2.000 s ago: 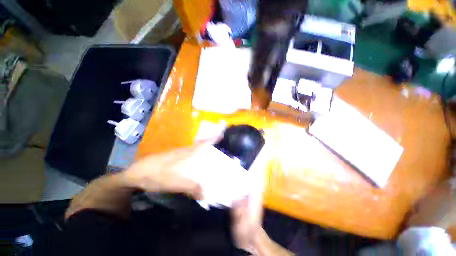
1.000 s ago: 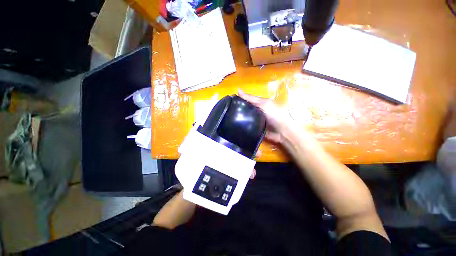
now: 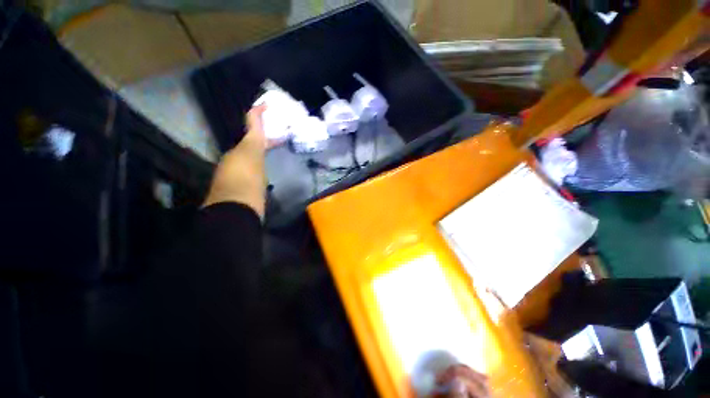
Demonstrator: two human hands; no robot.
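Note:
My left hand reaches into the black bin and is closed on a white camera body at the left end of a row. Its fingers are mostly hidden by the body. Several more white camera bodies stand beside it in the bin, with thin white antennas pointing up and black cables below them. What looks like part of my right hand shows small and blurred at the bottom edge, beside a blurred grey round thing. Whether it grips that thing cannot be told.
The orange bench borders the bin, its corner near my left forearm. Paper sheets lie on it. The screw feeder stands at the lower right. A clear plastic bag and an orange-yellow bar are at the upper right.
The view has turned left to the bin. The black-headed camera that both hands held is no longer seen in them. My left hand has moved into the bin and taken hold of a white body.

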